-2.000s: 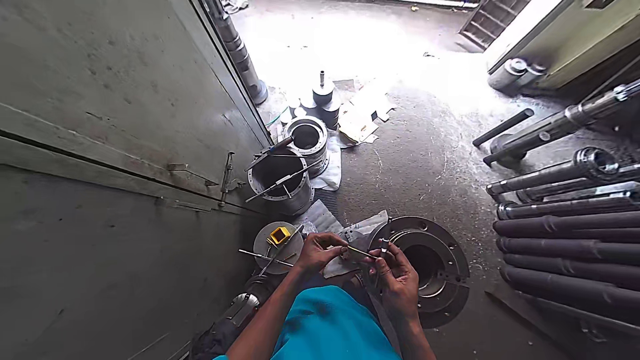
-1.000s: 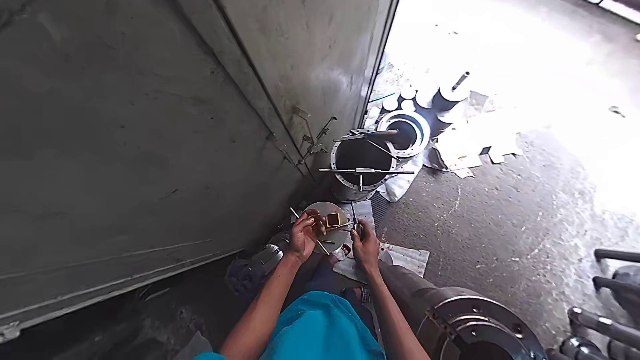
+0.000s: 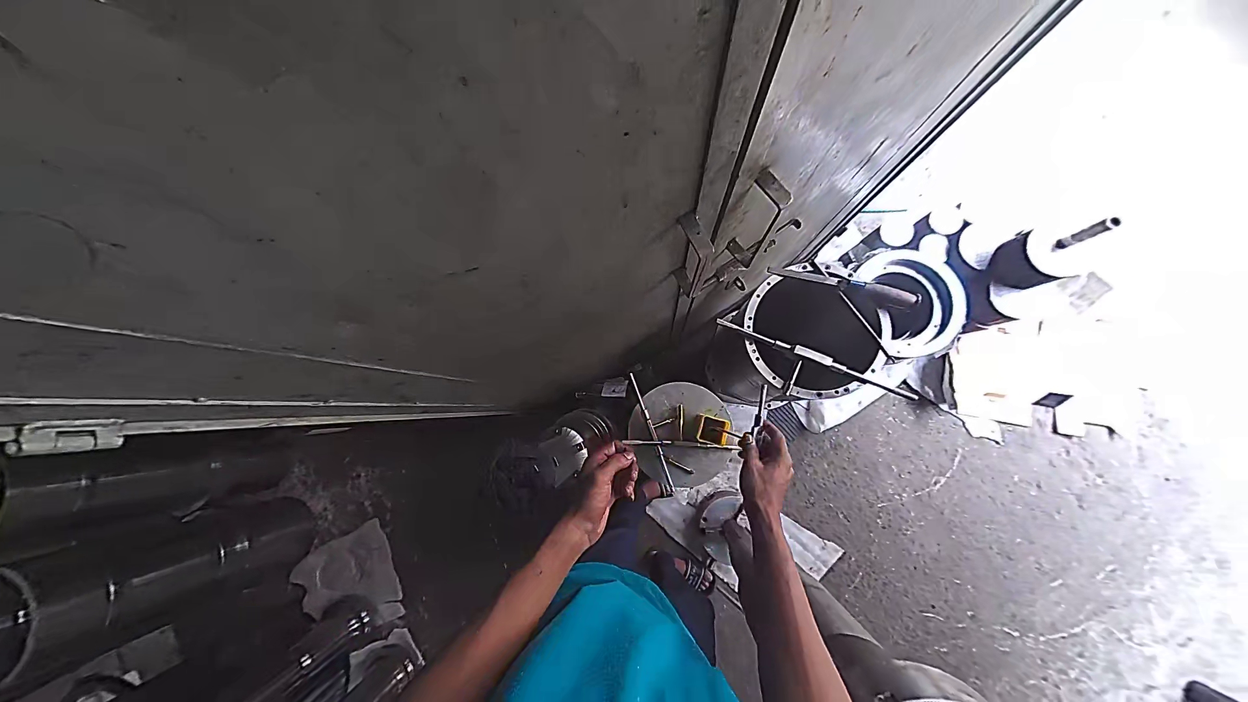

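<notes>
A thin metal rod [image 3: 682, 445] spans the gap between my two hands. Its left end is pinched in the fingers of my left hand [image 3: 606, 487]. My right hand [image 3: 766, 466] grips a small tool with an upright metal shank [image 3: 760, 402] at the rod's other end; its exact kind cannot be told. Just beyond the rod, a round disc-topped stand [image 3: 673, 409] carries a yellow square-shaped item [image 3: 713, 430] and several thin rods. A round metal part [image 3: 720, 511] lies on pale sheeting below my right hand.
A flanged metal cylinder [image 3: 751, 336] with a T-handled bar [image 3: 814, 357] across its mouth stands ahead on the right, beside a second ringed cylinder [image 3: 960, 307]. A large metal cabinet [image 3: 390, 195] rises on the left. Large pipes [image 3: 166, 556] lie at lower left.
The view has swung left by a large amount. My hands were close together over the flanged part; now they are apart, with the rod stretched between them near the disc-topped stand.
</notes>
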